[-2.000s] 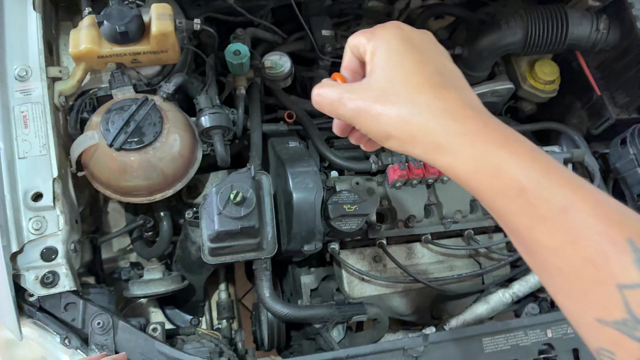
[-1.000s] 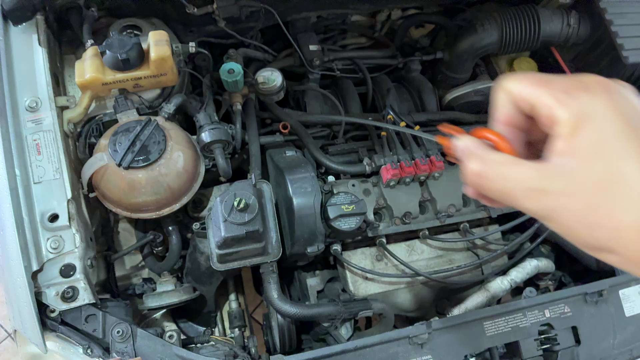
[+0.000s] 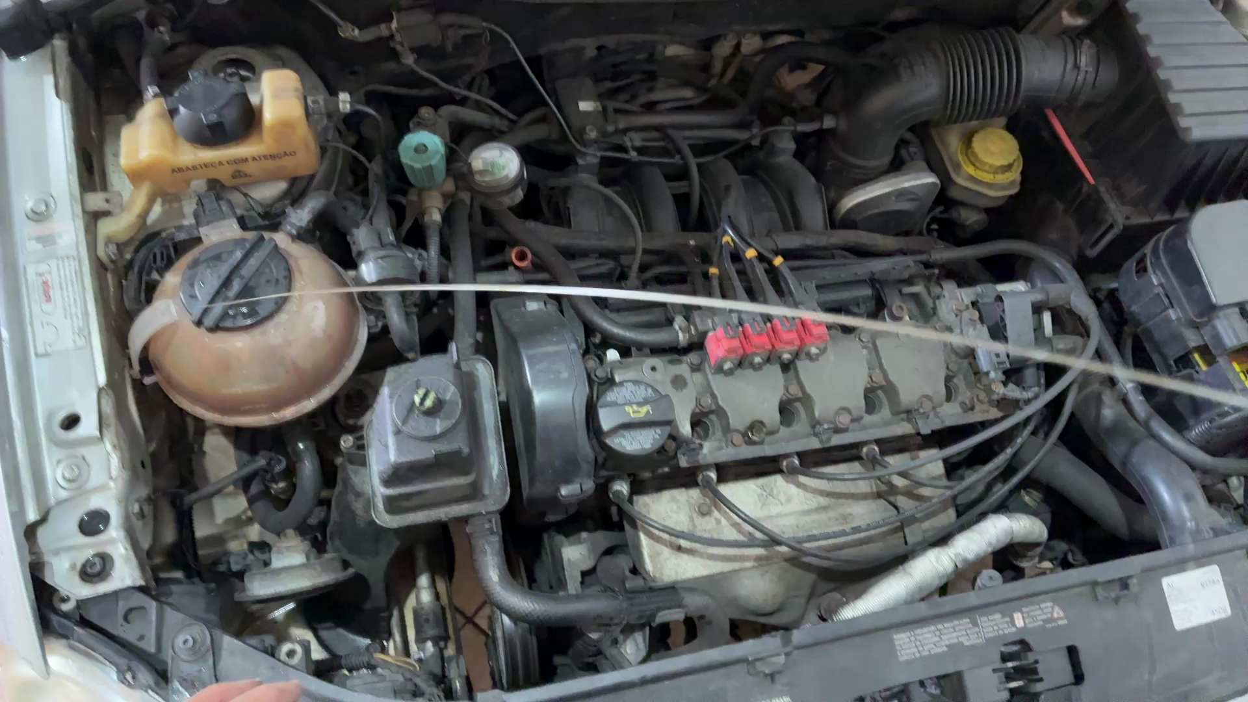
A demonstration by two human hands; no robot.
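Observation:
A long, thin oil dipstick [image 3: 624,294] stretches across the view above the engine, its far end over the coolant expansion tank [image 3: 258,366] and the rest running out at the right edge. Neither its handle nor my right hand is in the frame. Only the fingertips of my left hand [image 3: 246,692] show at the bottom left edge, by the front panel; what they do is hidden. Below the dipstick are the black oil filler cap [image 3: 635,417] and several red injector connectors [image 3: 767,341]. A small orange-red tube mouth [image 3: 522,257] lies just above the strip.
A yellowish fluid reservoir [image 3: 219,146] stands at the upper left. Black spark plug cables [image 3: 770,536] loop over the pale heat shield [image 3: 673,565]. A ribbed air intake hose [image 3: 985,78] crosses the upper right. The front crossmember [image 3: 838,658] borders the bay.
My right hand, seen earlier on the orange handle, has gone out of view to the right. The dipstick has moved right with it, and more of the strip now spans the engine.

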